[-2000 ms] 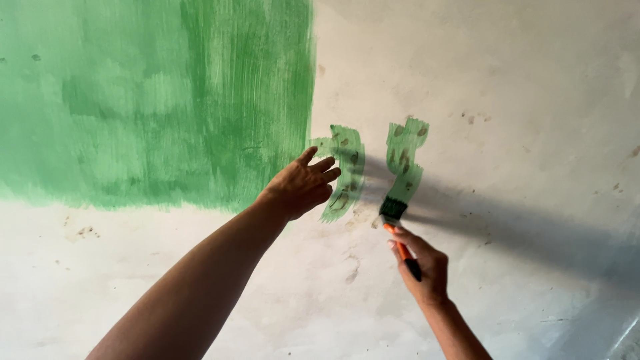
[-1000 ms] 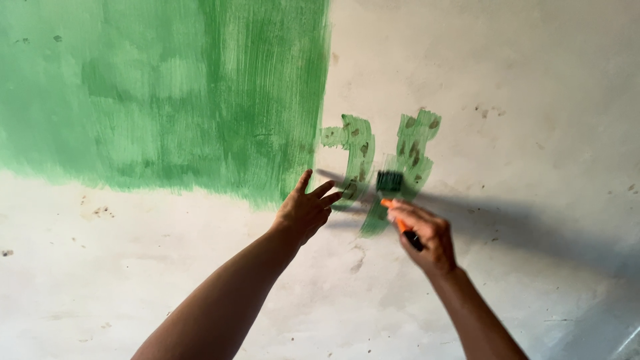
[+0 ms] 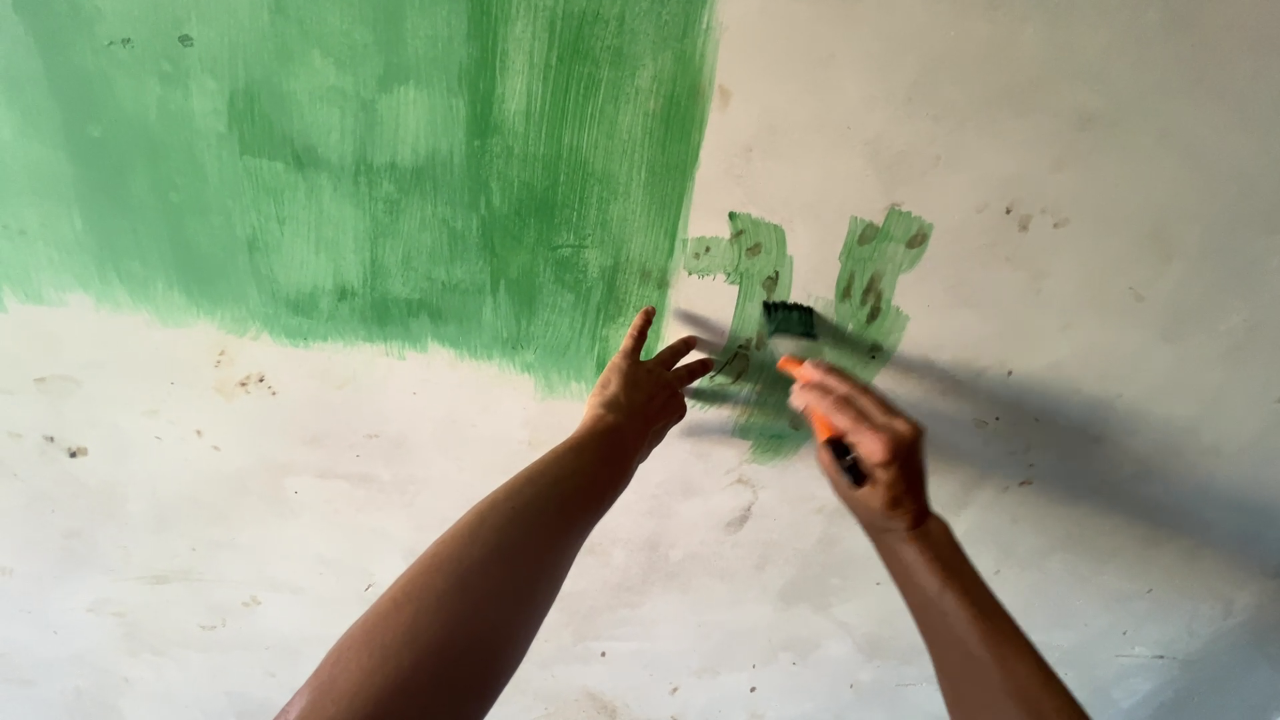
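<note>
My right hand (image 3: 865,440) is closed around the orange and black handle of a flat paintbrush (image 3: 790,320), whose dark, green-wetted bristles point up against the wall. Around the bristles are streaky green paint strokes (image 3: 870,290) over brown blotches. To the left, my left hand (image 3: 640,390) holds nothing; its fingers are spread at the lower right corner of a large green painted area (image 3: 380,180). Whether its fingertips touch the wall is hard to tell.
The off-white wall (image 3: 400,540) fills the view and carries small brown marks and scuffs. A long shadow (image 3: 1060,440) of the right arm and brush stretches to the right. Thinner finger shadows fall between the hands.
Green paint now covers a patch between the two separate strokes seen two seconds ago, joining them at the bottom. The brush has moved up and left from the right-hand stroke.
</note>
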